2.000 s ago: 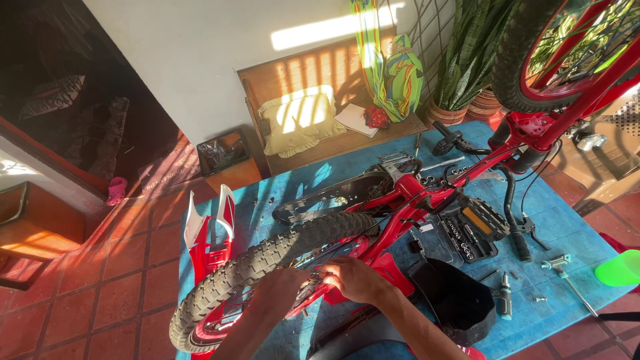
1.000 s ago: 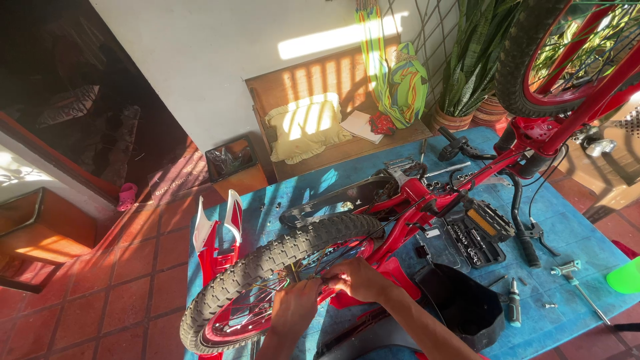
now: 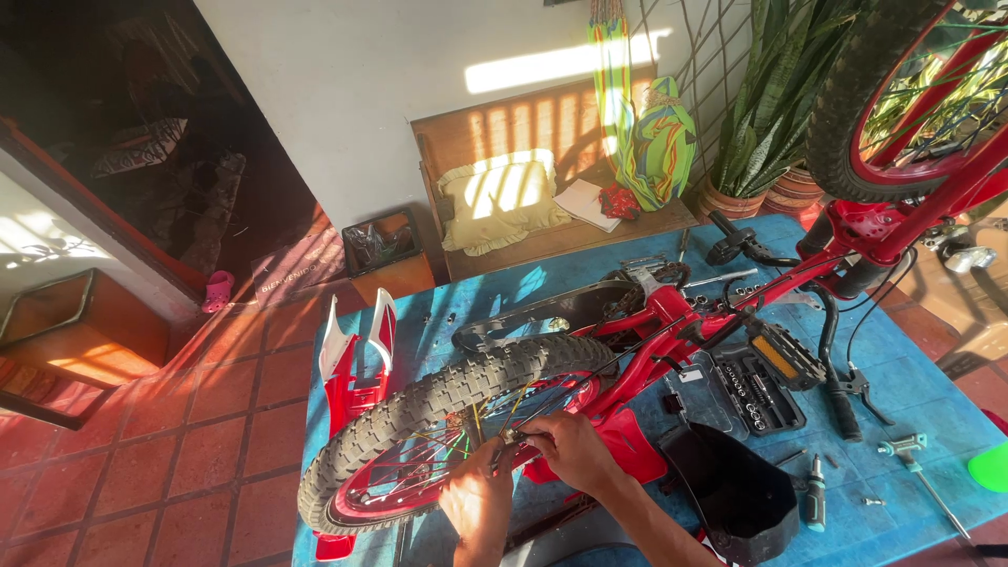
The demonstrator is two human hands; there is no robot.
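A red bicycle frame (image 3: pixel 646 346) lies upside down on a blue table (image 3: pixel 898 378). Its knobby rear tyre (image 3: pixel 441 394) points toward the near left. My left hand (image 3: pixel 476 492) and my right hand (image 3: pixel 579 453) meet beside this wheel, at the end of the frame near the axle. The fingers of both hands pinch small metal hardware (image 3: pixel 512 435) there; what each hand grips exactly is partly hidden by the fingers. Coloured spokes (image 3: pixel 457 441) show behind the left hand. A red plastic panel (image 3: pixel 630 445) lies beneath the frame, close to my right hand.
An open socket set (image 3: pixel 756 394), a black plastic shell (image 3: pixel 732 492), a screwdriver (image 3: pixel 816 494) and a T-handle wrench (image 3: pixel 929 476) lie to the right. A red and white fender (image 3: pixel 354 386) lies left of the wheel. The front wheel (image 3: pixel 846 110) rises at upper right. A bench (image 3: pixel 512 244) stands behind.
Both hands stay by the rear axle, with small shifts of the fingers. The view has moved slightly.
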